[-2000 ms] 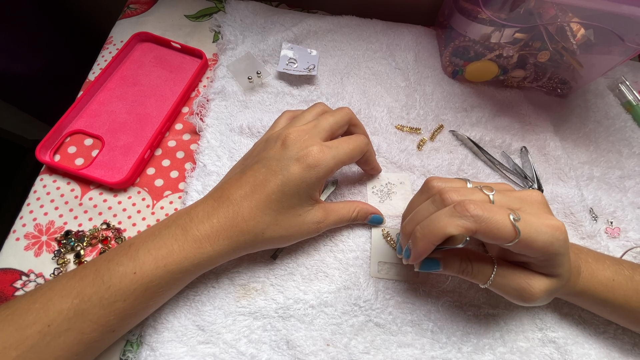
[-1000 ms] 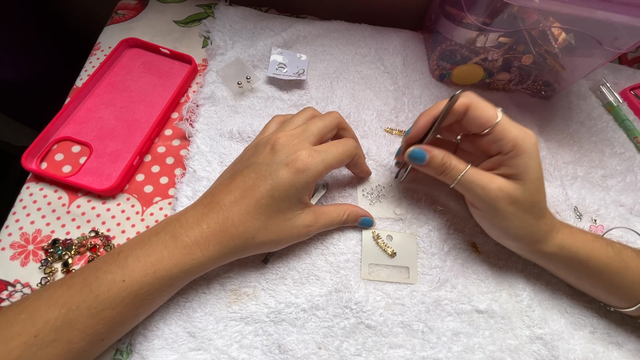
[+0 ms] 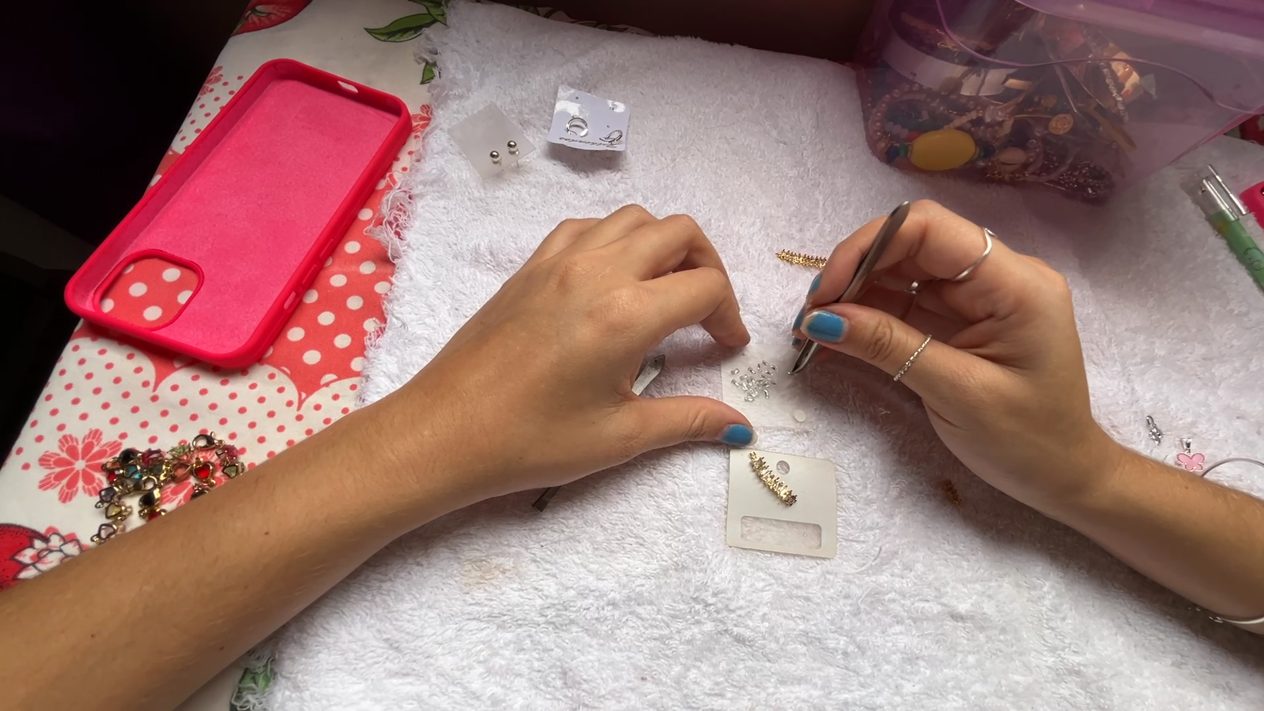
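Metal tweezers (image 3: pixel 857 281) are pinched between the thumb and fingers of my right hand (image 3: pixel 953 336), tips down beside a small cluster of clear rhinestones (image 3: pixel 755 381). The stones lie on a whitish card (image 3: pixel 736 407). Just below it, a gold, bar-shaped jewellery piece (image 3: pixel 772 480) rests on a second card (image 3: pixel 820 518) with a cut-out slot. My left hand (image 3: pixel 612 346) rests on the white towel with thumb and index finger apart, at the left edge of the cards. A metal tool (image 3: pixel 647 375) is partly hidden under this hand.
A pink phone case (image 3: pixel 286 217) and a pile of coloured charms (image 3: pixel 163 479) lie left. Stud earrings (image 3: pixel 504 153) and carded earrings (image 3: pixel 592 123) lie at the back. A purple plastic box (image 3: pixel 1037 109) of jewellery, a green pen (image 3: pixel 1234 232) and a pink charm (image 3: pixel 1191 459) are right.
My right hand has moved from the lower card with the gold piece to the upper card with the stones, with the tweezers now at the stones' right side. My left hand has stayed about where it was.
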